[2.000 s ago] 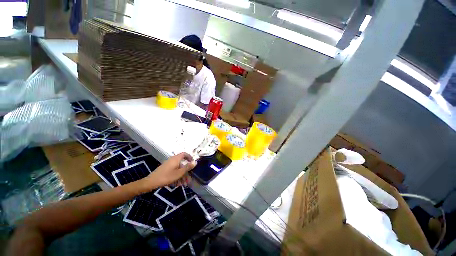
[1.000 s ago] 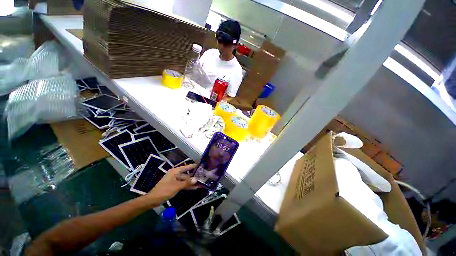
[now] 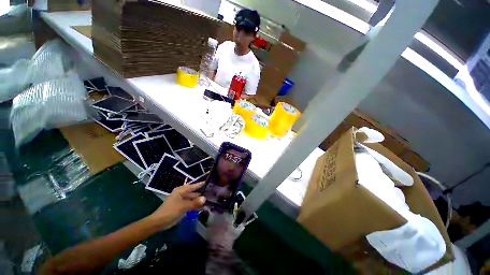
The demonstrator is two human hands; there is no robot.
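Note:
My left hand [image 3: 180, 205] reaches in from the lower left and holds a dark smartphone [image 3: 230, 171] by its lower left edge. The phone is upright and slightly tilted, with its lit screen facing me, in front of the white shelf's edge. A blurred pinkish-grey shape [image 3: 220, 241] rises from the bottom edge below the phone. It may be my right hand, but its fingers and any grip cannot be made out. Small solar panels [image 3: 164, 173] with white borders and thin cords lie in a loose pile on the green bench below the shelf.
The white shelf [image 3: 161, 99] holds stacked brown cardboard [image 3: 161, 45], yellow tape rolls [image 3: 257, 125], a white cloth pile [image 3: 217, 115], a red can [image 3: 236, 87] and a clear bottle [image 3: 208, 60]. A grey post [image 3: 333, 107] crosses the right. An open carton [image 3: 336, 201] stands beyond. A person [image 3: 236, 62] sits behind the shelf.
My left hand has lifted the phone off the shelf, then moved it slightly left, its screen now facing me. The blurred shape has appeared below it. The person behind has raised their head.

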